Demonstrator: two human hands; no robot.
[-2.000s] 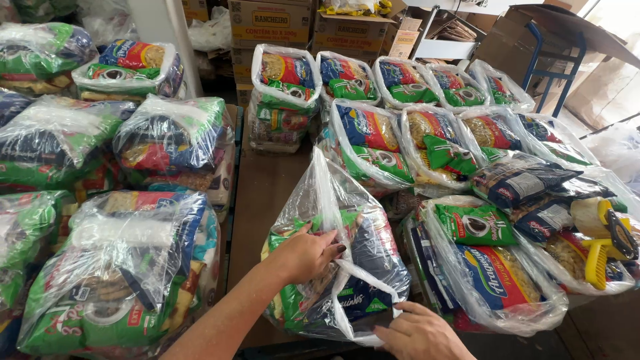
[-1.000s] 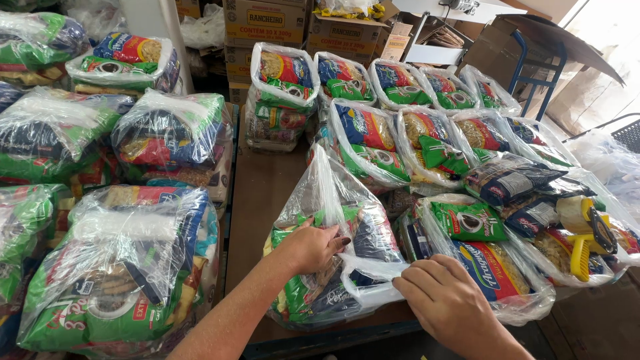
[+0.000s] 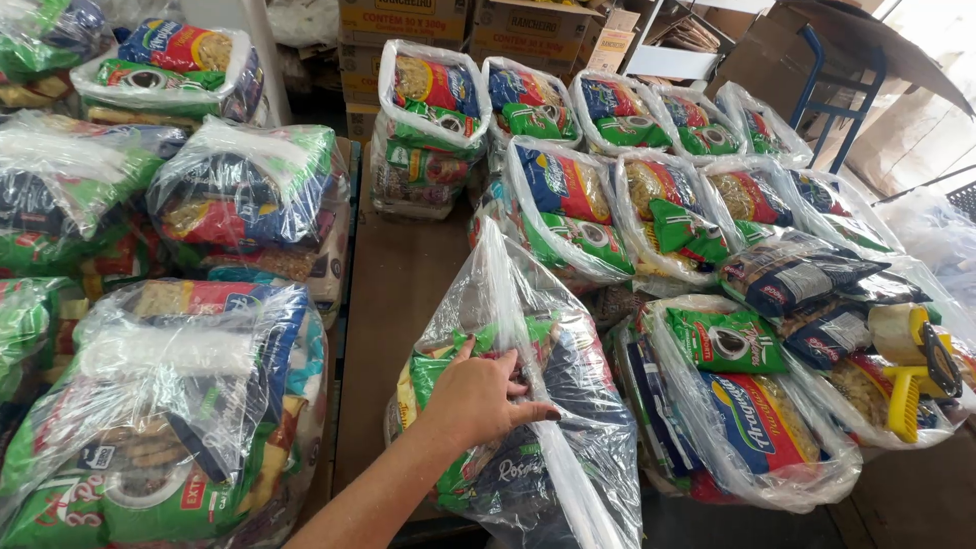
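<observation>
A clear plastic bag of packaged food [image 3: 595,366] sits in the middle, its gathered plastic running as a pale strip from the peak down to the bottom edge. My left hand [image 3: 488,393] rests on the bag's front with fingers spread, the thumb at the gathered strip. Through the film show a green packet and a dark blue one. My right hand is out of view. To the right, an open bag holds a green coffee packet [image 3: 724,341] and a pasta packet [image 3: 755,419]. A yellow tape dispenser [image 3: 919,374] lies on the goods at the far right.
Folded-over food bags [image 3: 164,412] fill the left side. Open filled bags [image 3: 568,206] stand in rows at the back and right. Dark packets [image 3: 793,271] lie on top of some. Behind are cardboard boxes [image 3: 530,30] and a blue hand truck [image 3: 839,103]. Brown board [image 3: 381,320] shows beside the middle bag.
My right hand, which held the bag's plastic at its lower right, has left the view. The gathered plastic now stretches down to the bottom edge. My left hand stays on the bag.
</observation>
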